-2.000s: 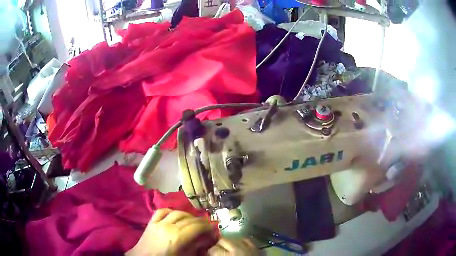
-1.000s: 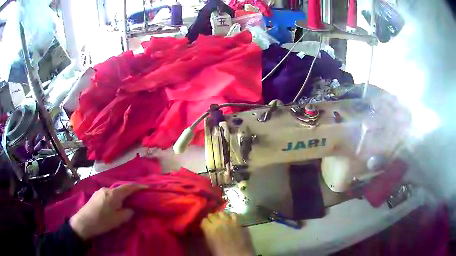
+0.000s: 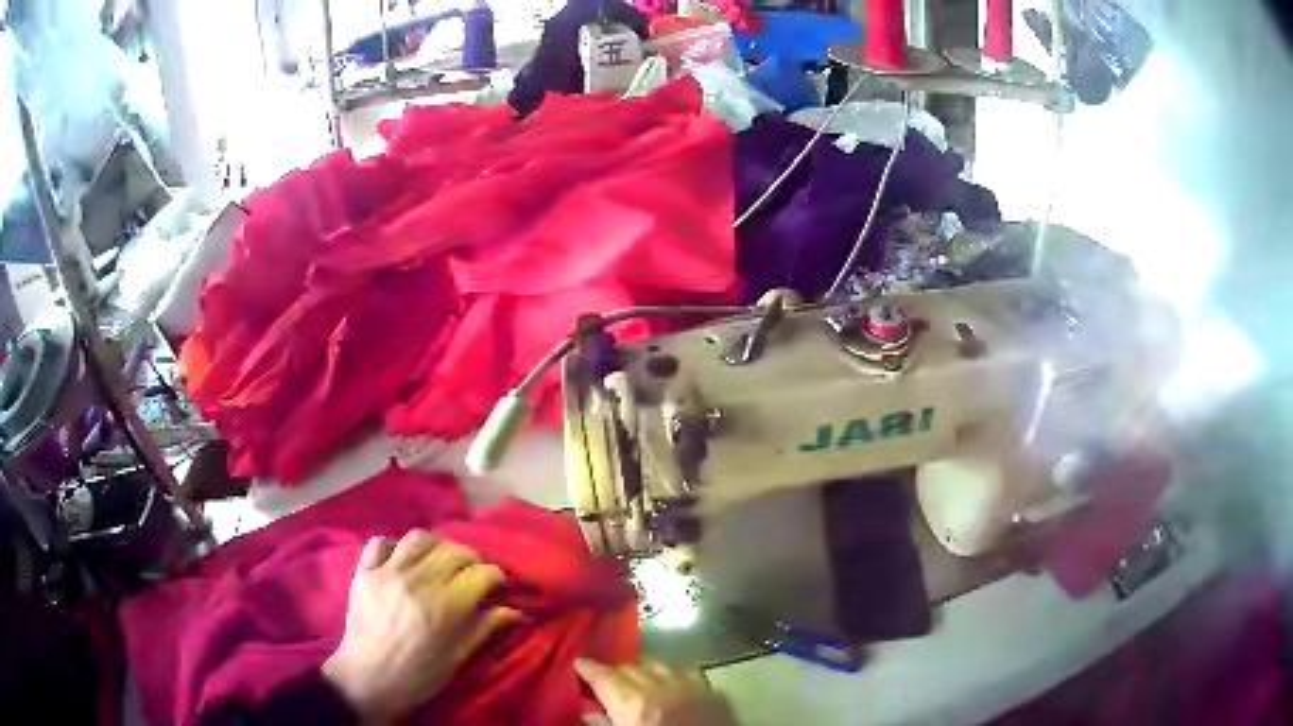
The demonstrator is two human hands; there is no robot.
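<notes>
The red fabric piece (image 3: pixel 255 603) lies bunched left of the needle, deep crimson with brighter orange-red parts. My left hand (image 3: pixel 418 621) lies on top of it, back of the hand up, with its fingers pressing into the folds. My right hand (image 3: pixel 655 695) is at the bottom edge, partly cut off, with its fingertips at the fabric's right edge, just below the needle area. The cream sewing machine (image 3: pixel 766 440) reads "JARI". Its presser foot and needle area (image 3: pixel 664 584) is washed out by a bright light, and the fabric edge lies beside it.
Blue thread snips (image 3: pixel 815 645) lie right of the needle. A dark cloth pad (image 3: pixel 876 553) is under the arm. A large red fabric heap (image 3: pixel 482 255) and a purple pile (image 3: pixel 808 199) stand behind. A pale knob (image 3: pixel 496 433) hangs left of the machine head. Red thread cones (image 3: pixel 886 36) stand at the back.
Since one second ago my left hand has moved right and now lies flatter on the fabric. My right hand is lower in the picture. The camera view has shifted slightly.
</notes>
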